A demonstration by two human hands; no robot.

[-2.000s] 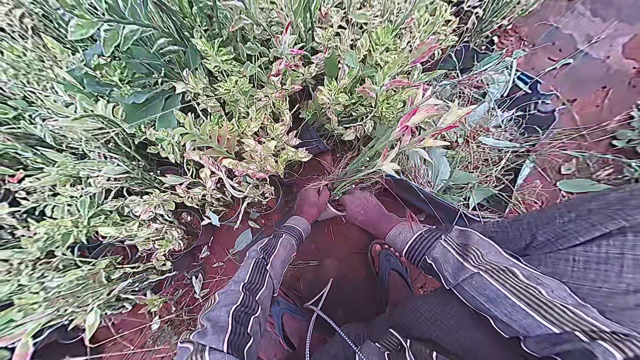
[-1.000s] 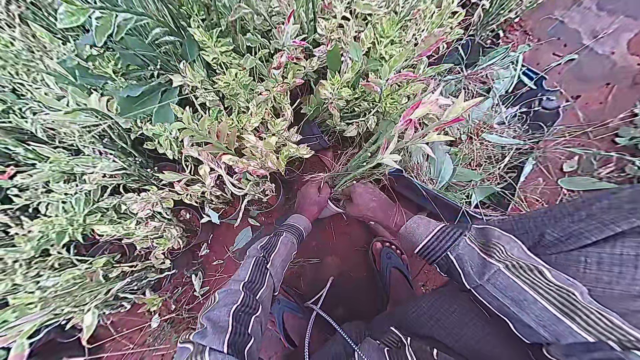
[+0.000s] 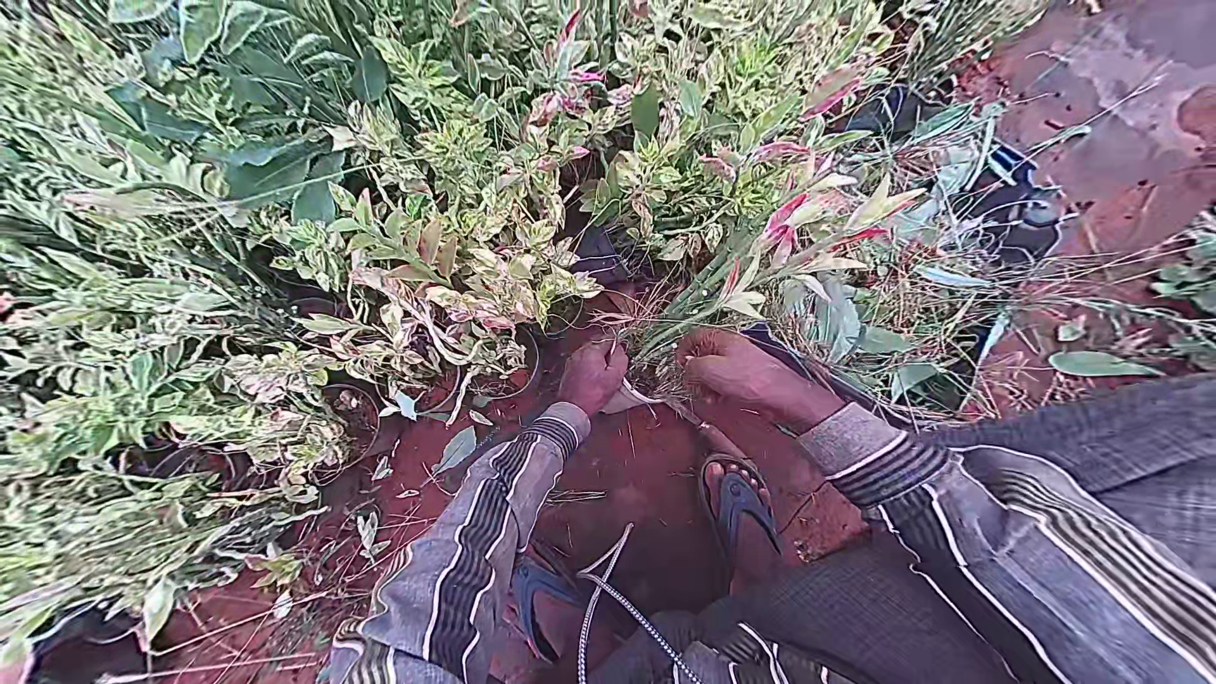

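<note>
My left hand (image 3: 595, 372) is curled at the base of a leafy plant with pink-tipped leaves (image 3: 784, 228), beside the pale rim of a pot or bag (image 3: 629, 399). Its fingertips are partly hidden, and I cannot tell what they pinch. Just right of the green stems (image 3: 692, 296), my right hand (image 3: 736, 372) is bent, with dry brown grass (image 3: 660, 366) at its fingers. Whether it grips that grass is unclear.
Dense variegated plants (image 3: 456, 275) fill the left and top. A dark plastic pot or bag (image 3: 1021, 214) lies at the right among grass. Below are sandalled feet (image 3: 741, 499), a braided cord (image 3: 617, 589) and wet reddish soil (image 3: 627, 484).
My right hand has moved slightly away from my left hand, and more dry grass shows between them. My left hand stays at the base of the plant.
</note>
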